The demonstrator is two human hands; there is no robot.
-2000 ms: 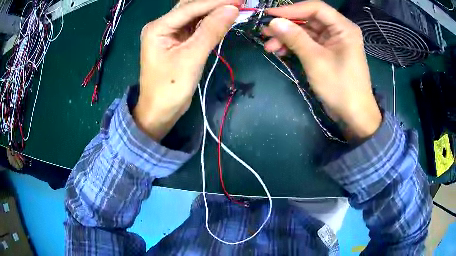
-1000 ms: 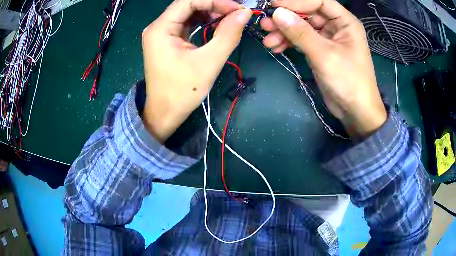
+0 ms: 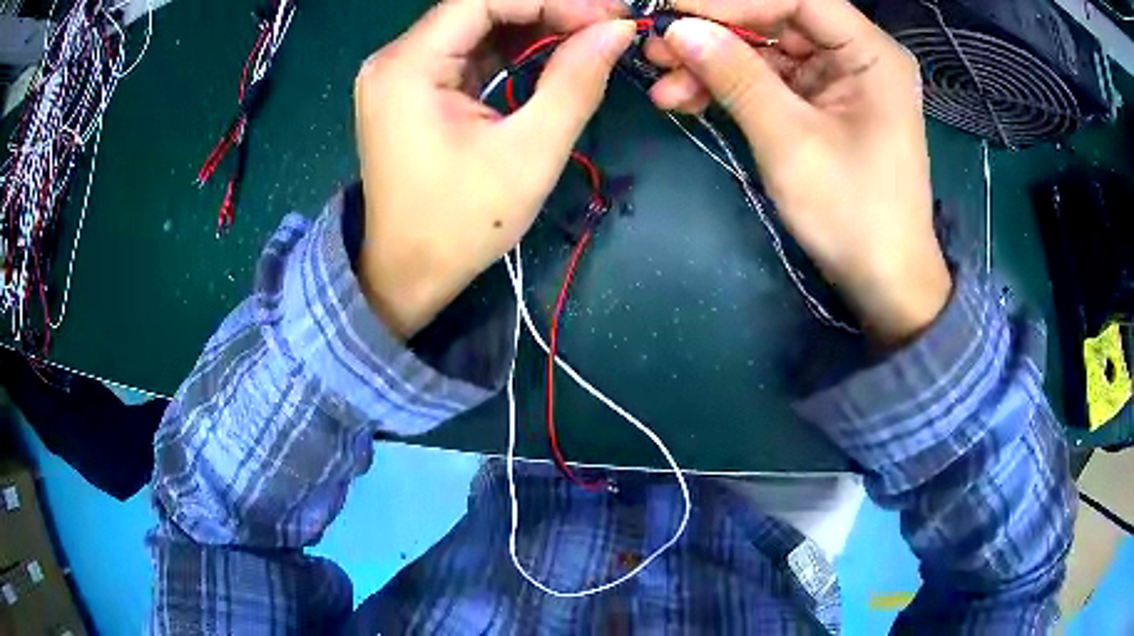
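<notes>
My left hand (image 3: pixel 479 155) and my right hand (image 3: pixel 815 149) are at the top centre, fingertips almost meeting. My left thumb and finger pinch a red and black lead. My right thumb and finger pinch a short dark sleeve or part (image 3: pixel 660 24) on it, and a red wire end (image 3: pixel 746 35) sticks out over my right fingers. From my left hand a red lead (image 3: pixel 555 326) hangs down past the bench edge, with a small dark part (image 3: pixel 597 203) part-way along. A white wire (image 3: pixel 511 410) hangs in a long loop in front of my lap.
A large wire bundle (image 3: pixel 50 162) lies far left, with a smaller red-tipped bunch (image 3: pixel 255 93) beside it. A twisted lead (image 3: pixel 771 224) runs by my right hand. A fan with a round grille (image 3: pixel 995 81) stands upper right. A yellow sponge (image 3: pixel 1106 375) sits at the right edge.
Both hands have shifted slightly right, still pinching. The white piece at my left fingertips has gone from view, and a red and black lead now curves behind my left thumb.
</notes>
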